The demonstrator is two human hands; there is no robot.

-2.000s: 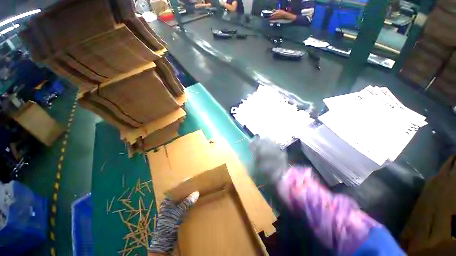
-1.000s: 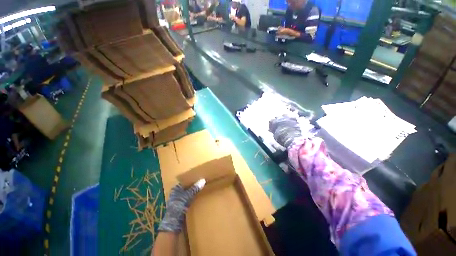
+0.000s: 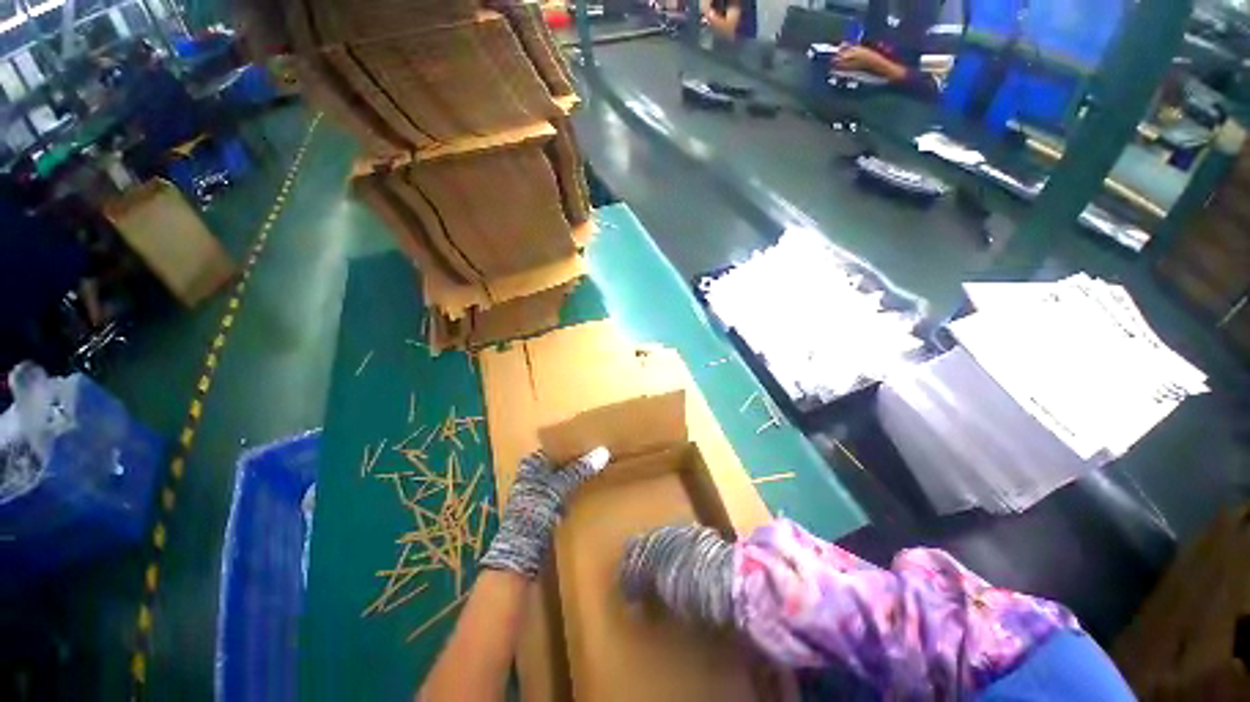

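A folded box (image 3: pixel 638 501), a shallow open tan tray, lies in front of me on a flat box blank (image 3: pixel 583 359). My left hand (image 3: pixel 537 510), in a grey striped knit glove with a pale fingertip, grips the box's left wall near its raised far flap. My right hand (image 3: pixel 679 573), in a similar glove, is over the inside of the box, palm down and slightly blurred. Its fingertips are unclear and whatever is under it is hidden. A heap of small white parts (image 3: pixel 809 313) lies in a dark tray beyond, left of fanned printed sheets (image 3: pixel 1076 359).
A tall leaning stack of blanks (image 3: pixel 480 206) stands at the mat's far end. Cardboard scraps (image 3: pixel 439 514) litter the green mat (image 3: pixel 359 384). A blue crate (image 3: pixel 263 576) is at lower left. Dark devices (image 3: pixel 898 178) lie on the conveyor; people sit beyond.
My right hand has moved from the white parts back toward me and into the box. My left hand still holds the box wall. The camera view has shifted.
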